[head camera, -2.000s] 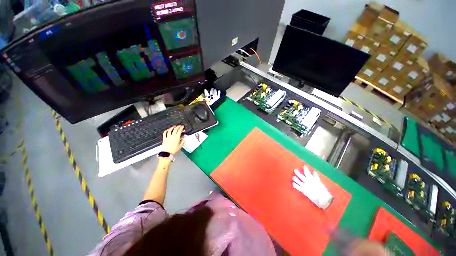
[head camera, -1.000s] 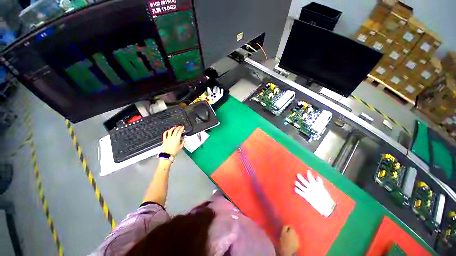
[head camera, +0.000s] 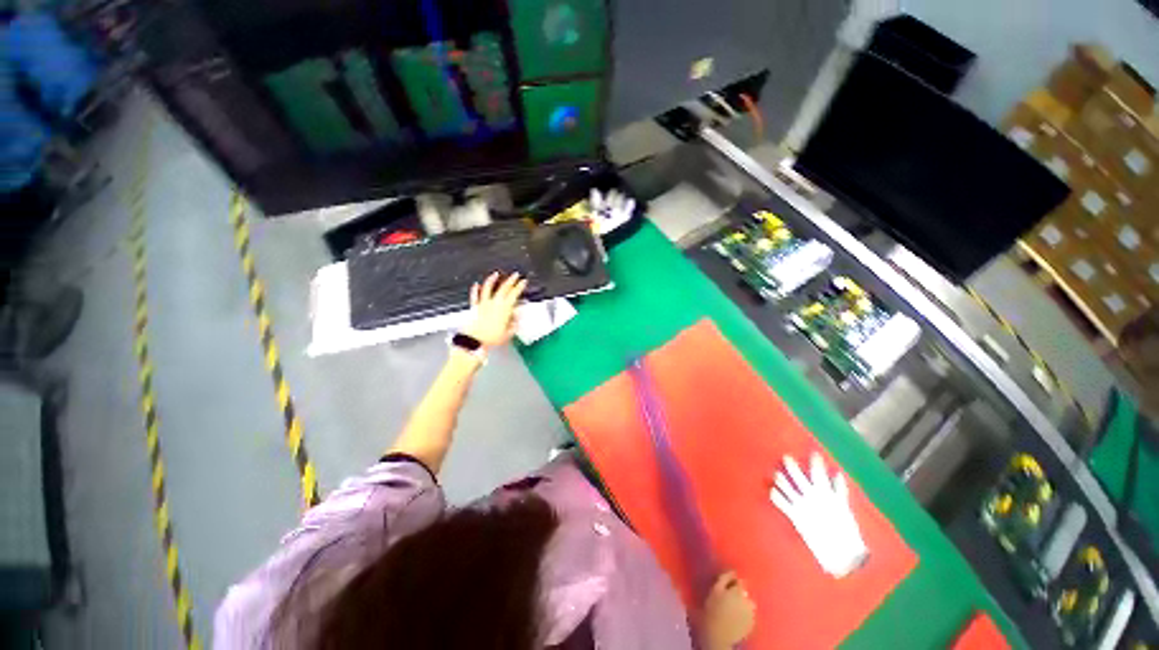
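My left hand (head camera: 496, 309) rests with fingers spread at the lower right edge of the black keyboard (head camera: 426, 273). My right hand (head camera: 725, 612), at the bottom of the picture, is closed on one end of a long see-through purple-blue strip (head camera: 674, 476). The strip lies across or just over the red mat (head camera: 750, 406) and points away from me. A white glove (head camera: 822, 512) lies flat on the mat, right of the strip. The large monitor (head camera: 381, 95) shows green board images and is cut off at the top.
A black mouse (head camera: 572, 249) sits right of the keyboard. Circuit boards (head camera: 854, 330) stand on the conveyor (head camera: 947, 343) beyond the green bench top (head camera: 648, 286). A dark second monitor (head camera: 928, 165) stands behind it. Stacked cartons (head camera: 1106, 178) are at the far right.
The purple-blue strip has come into view over the red mat, held by my right hand, which was a blur at the lower right. My left hand stays at the keyboard. The view has shifted.
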